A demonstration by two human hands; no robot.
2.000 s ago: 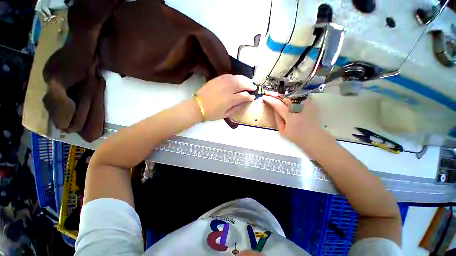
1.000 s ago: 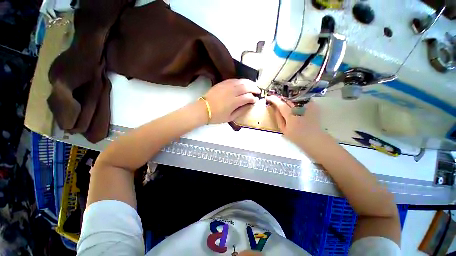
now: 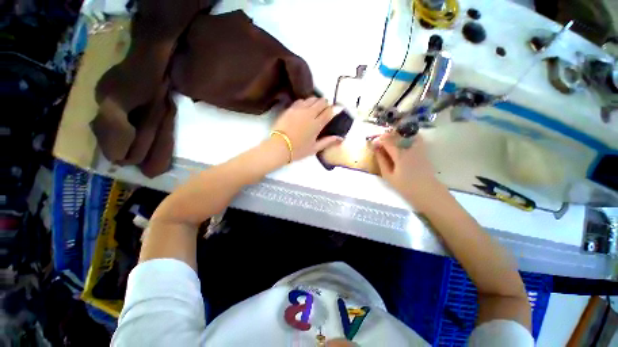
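A brown cut panel [image 3: 234, 61] lies left of the sewing machine head [image 3: 488, 61], its right end running under my left hand. My left hand [image 3: 306, 129] holds the cloth just left of the needle, with a black piece [image 3: 337, 125] showing beside the fingers. My right hand [image 3: 400, 159] is at the right of the presser foot [image 3: 381, 123], thumb and fingertips close together. Whether it pinches cloth is too small and bright to tell. The pale machine bed [image 3: 356, 157] shows between the hands.
More brown panels [image 3: 139, 125] hang over cardboard [image 3: 78, 129] at the left table end. Thread snips [image 3: 505, 193] lie right of my right hand. A bent wire guide [image 3: 349, 80] stands left of the needle. A ruler strip [image 3: 325, 205] runs along the front edge. Crates [image 3: 101, 271] are below.
My left hand has shifted slightly left from the needle and more of the black piece shows. The right hand stays by the presser foot. The whole view has shifted a little.
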